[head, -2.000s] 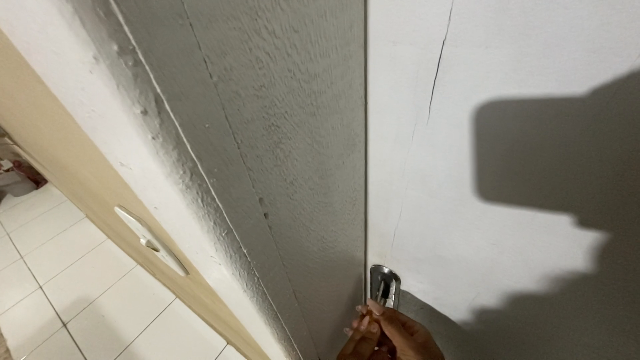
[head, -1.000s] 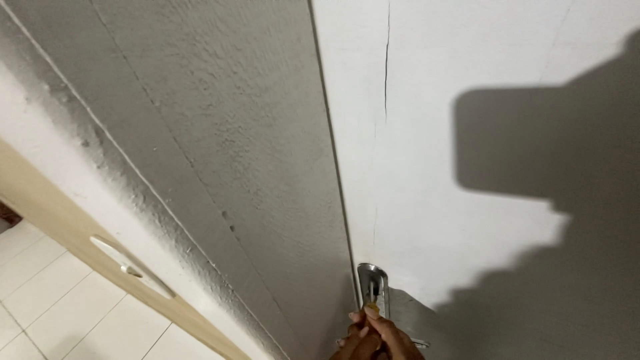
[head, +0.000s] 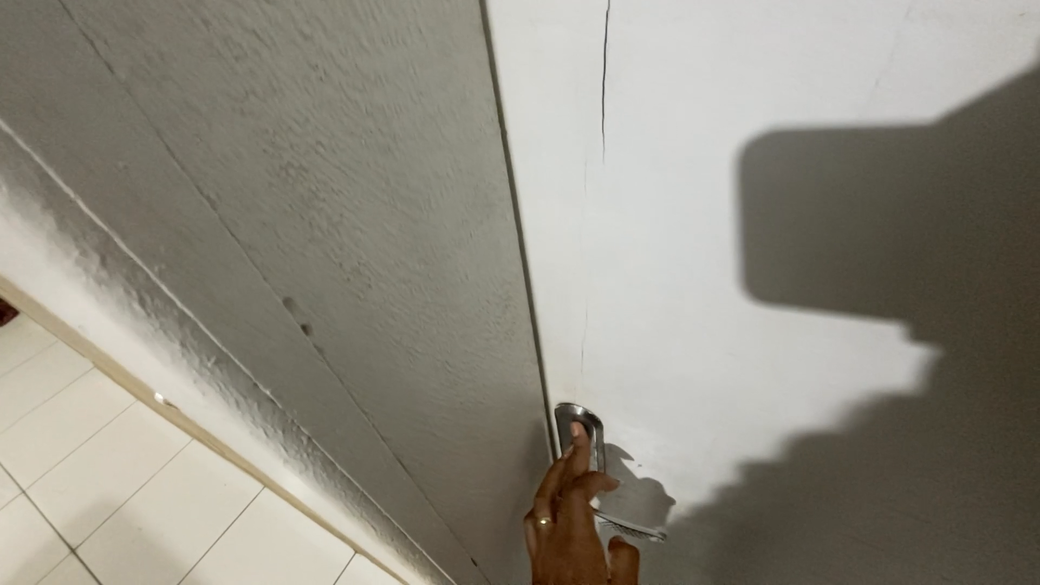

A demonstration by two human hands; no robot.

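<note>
My left hand (head: pixel 569 520), with a ring on one finger, reaches up from the bottom of the head view, its back towards me. One extended fingertip touches a shiny metal door handle plate (head: pixel 597 431) near the edge of a white door (head: pixel 666 244). The other fingers are bent and spread a little, and I see nothing held in them. A metal lever handle (head: pixel 638 528) sticks out to the right of the hand, partly covered by it. The lower part of the plate is hidden behind the fingers. My right hand is not visible.
A grey painted door frame (head: pixel 366 203) with rough paint runs along the door's left edge. Further left lie a white wall edge (head: pixel 203 398), a beige strip and pale floor tiles (head: pixel 122 479). The door has a thin vertical crack (head: pixel 604 81), and a large shadow falls across its right side.
Fingers were pinched together at the handle plate in both earlier frames; now one fingertip is extended against it and the fingers are apart. More of the lever handle shows.
</note>
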